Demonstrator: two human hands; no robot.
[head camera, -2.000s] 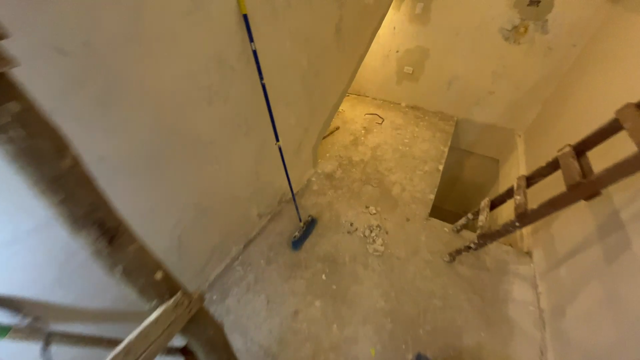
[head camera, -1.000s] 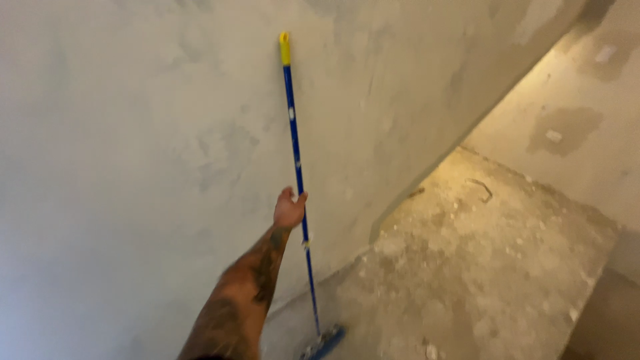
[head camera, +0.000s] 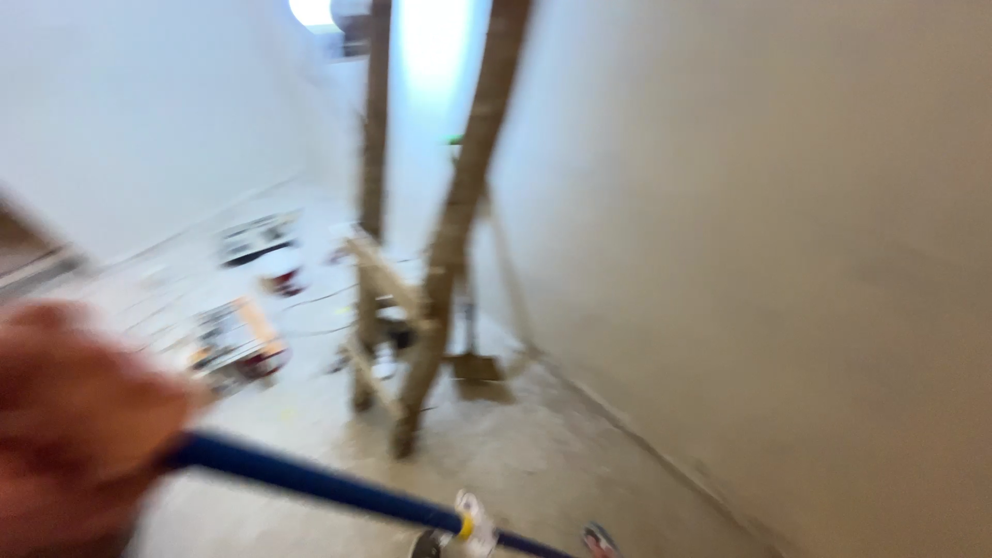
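At the left edge, large and blurred, my left hand (head camera: 85, 418) is closed around the blue broom handle (head camera: 310, 480). The handle slants from the hand down to the bottom edge, with a yellow collar (head camera: 466, 527) on it. Its brush head is out of the frame. My right hand is not in view.
A rough wooden ladder (head camera: 446, 256) stands ahead. Behind it, a flat-bladed tool, perhaps a shovel (head camera: 477, 368), is near the right wall (head camera: 744, 256). Blurred containers (head camera: 236, 341) and cables lie on the floor at left. Part of a foot (head camera: 599, 539) shows at the bottom.
The broom leaned on the wall, and my left hand reached its handle one second ago; now the handle slants across the lower view in that hand. The view has swung strongly towards the ladder.
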